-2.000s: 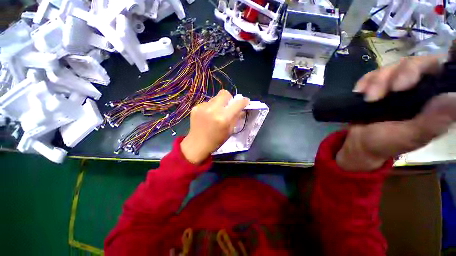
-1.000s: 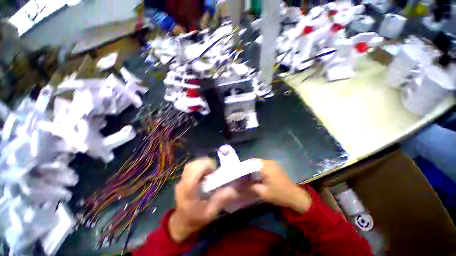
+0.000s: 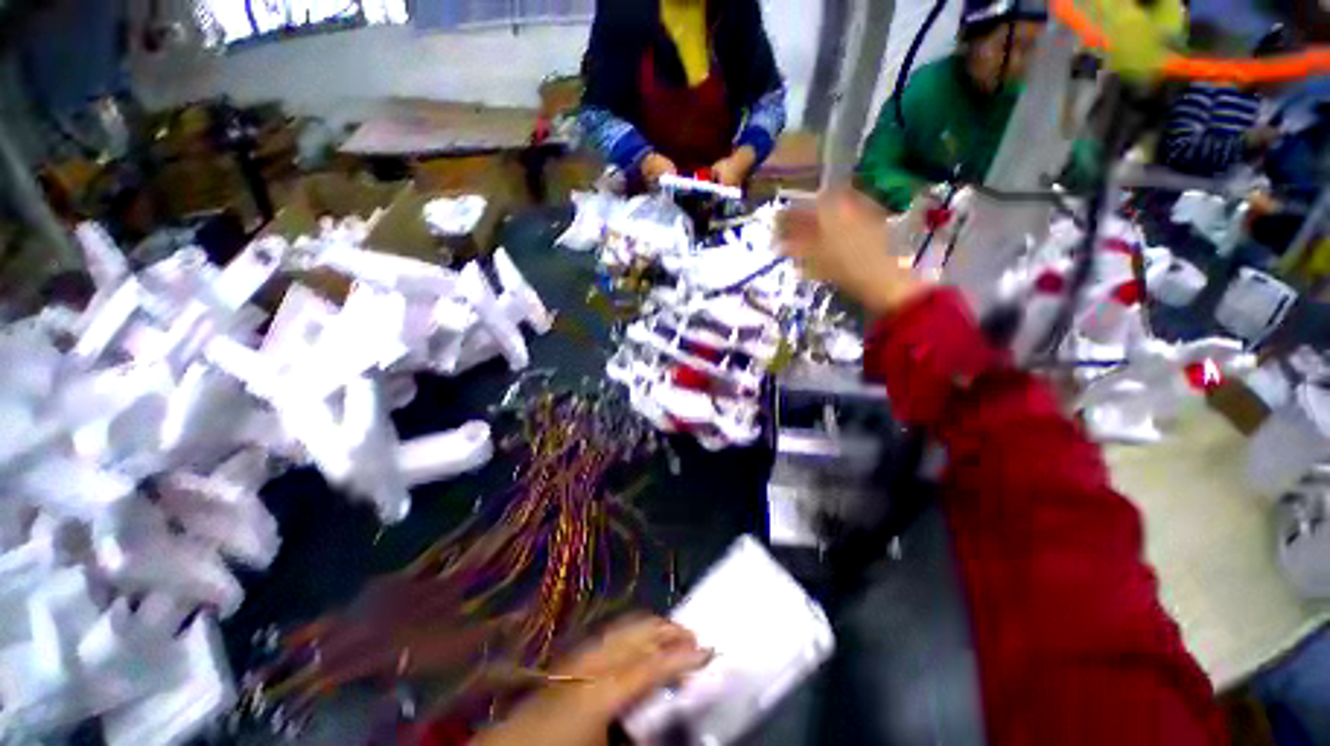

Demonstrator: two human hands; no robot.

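A white housing (image 3: 751,634) lies at the front middle of the black bench, its flat closed face up. My left hand (image 3: 620,673) rests at its left edge with the fingers on it; whether it grips is unclear in the blur. My right hand (image 3: 849,248) is stretched far forward over the pile of part-built white units (image 3: 700,364); its fingertips are blurred and I cannot tell if they hold anything. The wire harness bundle (image 3: 562,510) lies left of the housing.
A heap of white plastic parts (image 3: 321,379) covers the left. A pale screw holder box (image 3: 817,481) stands behind the housing. White units with red spots (image 3: 1123,292) lie at back right beside a cream surface (image 3: 1211,496). Two people (image 3: 686,102) work across the bench.
The view has tilted up. My right hand has left the housing and moved far forward. The housing, earlier held between both hands, is now low at the bench front beside my left hand.
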